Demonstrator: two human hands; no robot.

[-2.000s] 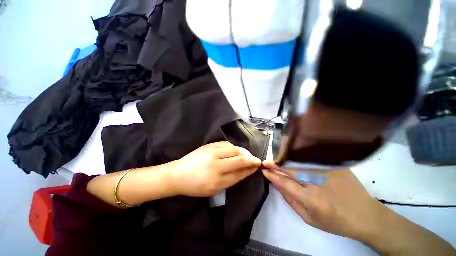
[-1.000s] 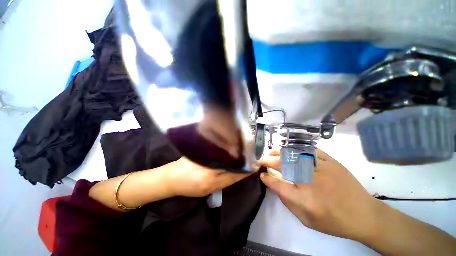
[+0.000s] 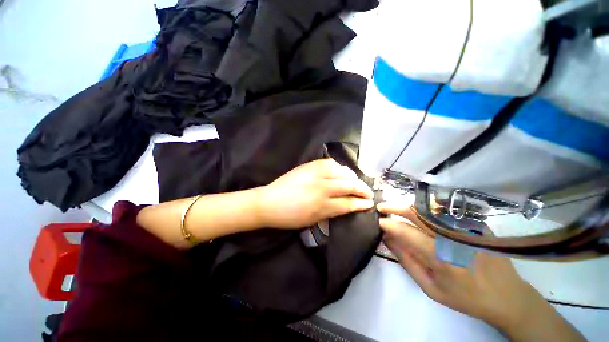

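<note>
A dark cut panel [image 3: 280, 127] lies on the white table, its right edge at the needle area of the sewing machine [image 3: 427, 127], a white head with a blue stripe. My left hand [image 3: 307, 197] lies on the cloth with its fingertips at the seam edge, just left of the presser foot area. My right hand [image 3: 447, 267] is right of the cloth, its thumb and fingertips at the same edge, partly hidden behind the shiny machine part and the grey-blue attachment [image 3: 455, 252]. The needle itself cannot be made out.
A ruffled bundle of dark cut pieces [image 3: 180, 73] lies beyond and left of the panel. A blue item [image 3: 133, 55] shows behind it. A red plastic stool or bin [image 3: 50, 260] is at lower left. A ruler-marked strip [image 3: 327, 330] runs along the near table edge.
The view has shifted, so the machine head shows farther right and more of the bundle shows. The hands stay at the seam edge; the cloth below my left hand is more bunched and rounded.
</note>
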